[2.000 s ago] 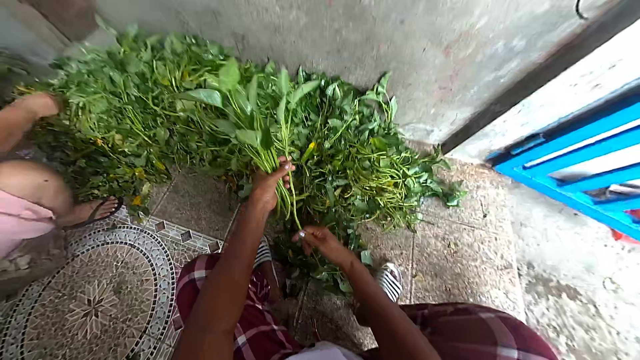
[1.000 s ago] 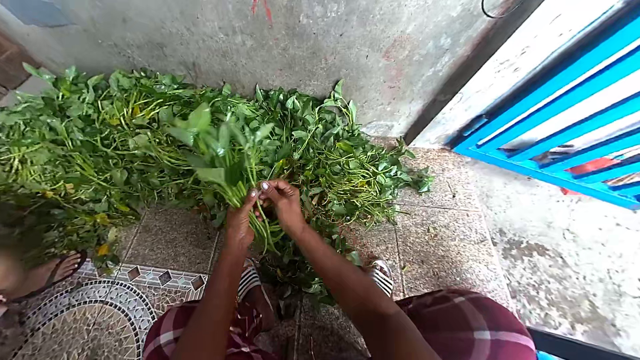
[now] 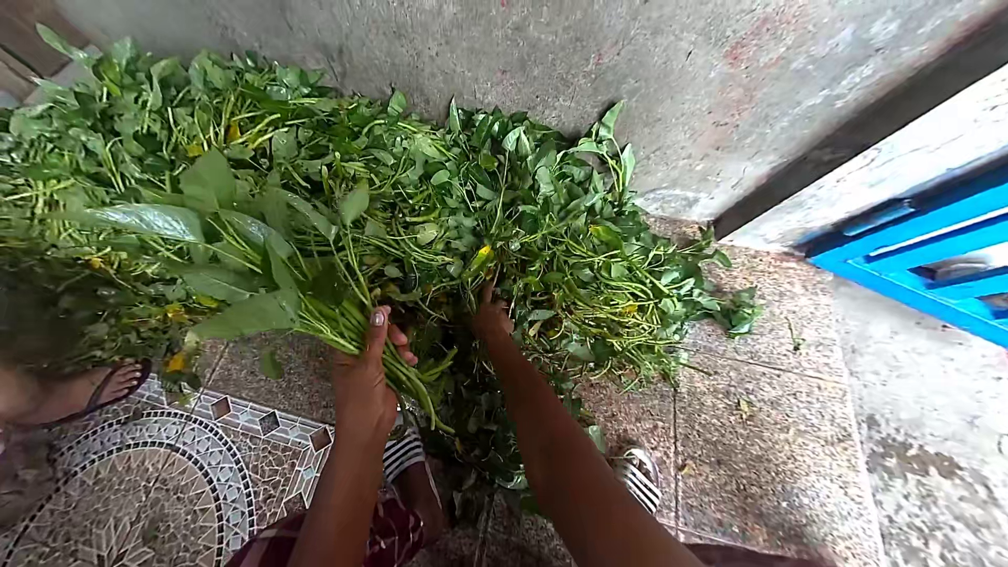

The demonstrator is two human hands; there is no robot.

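My left hand [image 3: 370, 378] grips a bunch of long-stemmed leafy greens [image 3: 331, 315], its broad leaves pointing up and left and its cut stems sticking out to the right below my fingers. Just right of it, my right hand [image 3: 491, 315] reaches into a long heap of the same greens [image 3: 535, 181]; its fingertips are partly hidden among leaves and stems, beside a yellow leaf [image 3: 482, 256]. Whether it holds a stem there cannot be told.
A concrete wall [image 3: 551, 55] stands behind the heap. A blue metal gate [image 3: 913, 260] is at the right. Another person's sandalled foot [image 3: 118, 386] rests at left, near a round mosaic in the tiled floor [image 3: 756, 441]. My striped sandals [image 3: 639, 476] flank loose greens.
My right hand has left the bunch and moved forward into the heap. My left hand still holds the bunch, now tilted more to the left.
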